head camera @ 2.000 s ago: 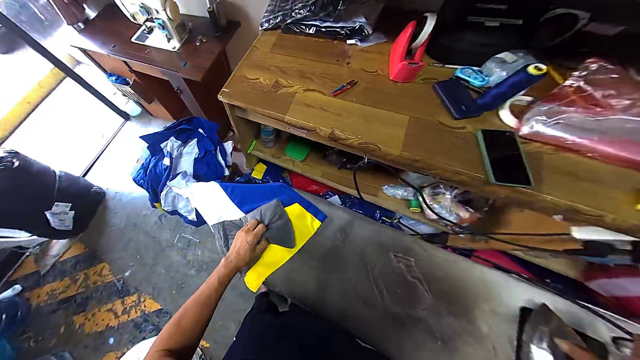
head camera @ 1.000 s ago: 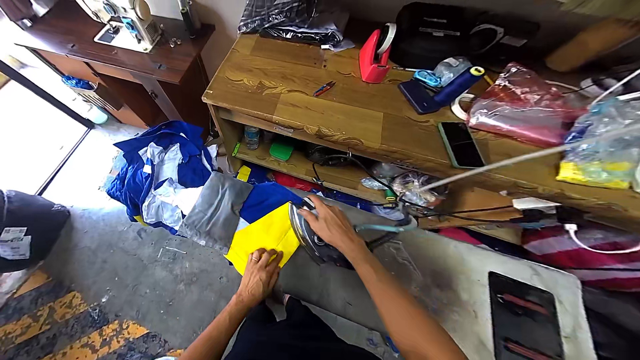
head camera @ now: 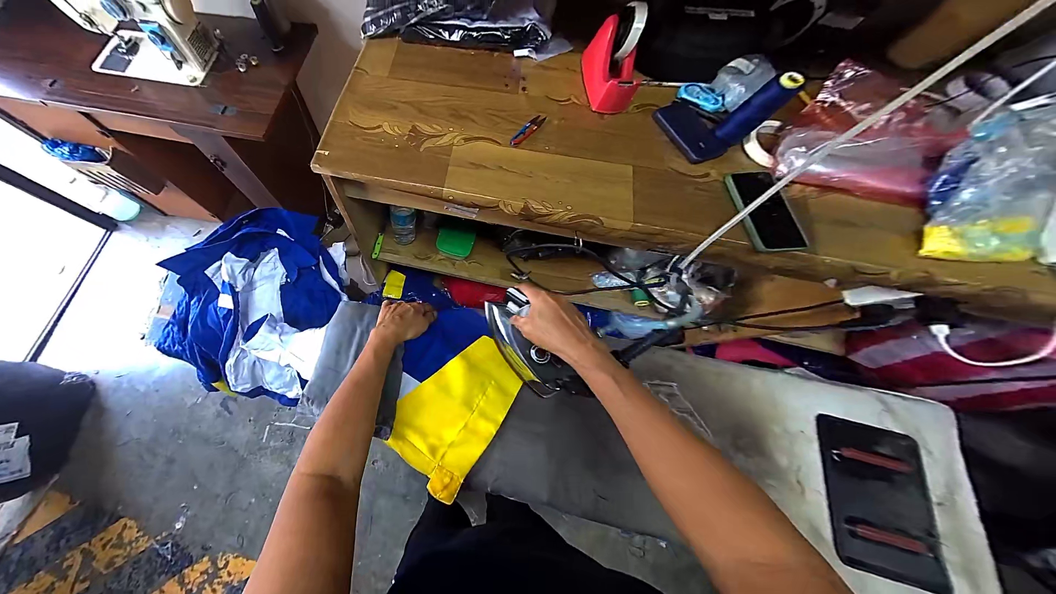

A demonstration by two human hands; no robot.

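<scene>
A blue, yellow and grey fabric garment piece (head camera: 458, 396) lies spread across the left end of the grey ironing board (head camera: 569, 462), its yellow end toward me. My left hand (head camera: 404, 320) presses on the blue and grey part at the far edge. My right hand (head camera: 549, 322) grips the handle of a clothes iron (head camera: 520, 351), which stands at the right edge of the yellow and blue fabric. A cord or hose runs from the iron's rear. The iron's underside is hidden.
Behind the board stands a wooden table (head camera: 536, 186) with a smartphone (head camera: 766, 211), thread snips (head camera: 528, 130) and a red tape dispenser (head camera: 610, 66). A blue and white garment pile (head camera: 264, 305) lies left. A black iron rest (head camera: 887, 499) is at the board's right end.
My left hand was on the yellow part one second ago and is now on the blue and grey part farther away. Two seconds ago it held grey fabric; the iron was not in my hand's view.
</scene>
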